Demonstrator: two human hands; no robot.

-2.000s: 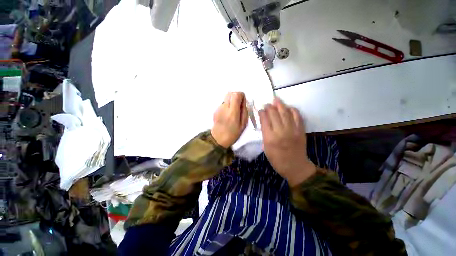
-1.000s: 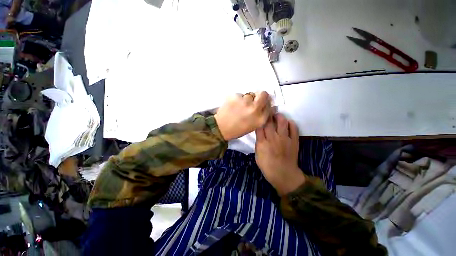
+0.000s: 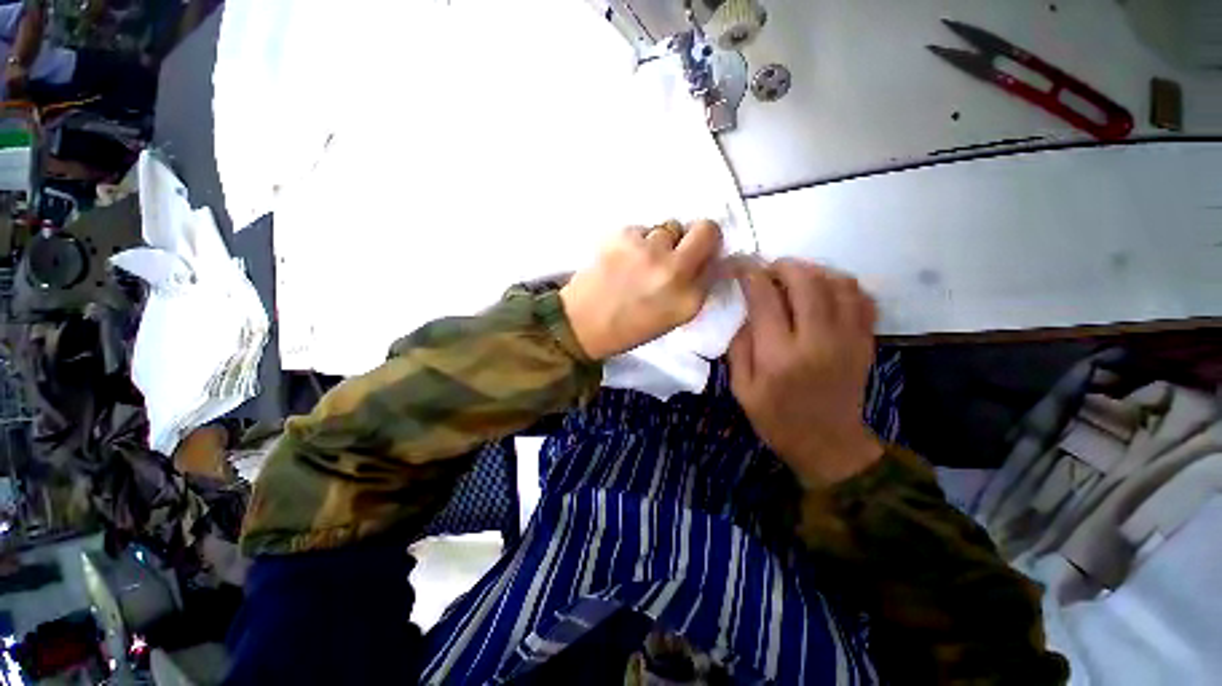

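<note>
The white fabric panel covers the table left of the needle, and its near corner hangs over the table's front edge. My left hand pinches the fabric near its right edge. My right hand is close beside it, with its fingertips at the same folded edge; it is slightly blurred and its fingertips are partly hidden, so its grip cannot be told. The presser foot stands at the panel's right edge, beyond my hands.
Red-handled thread snips and a small dark block lie on the machine bed. Stacked white pieces are at the far left. A beige and white heap is at lower right. A person's arm shows at upper left.
My left hand has moved right, towards the panel's edge. My right hand has shifted right in the last second, and a white fabric fold now shows between the hands.
</note>
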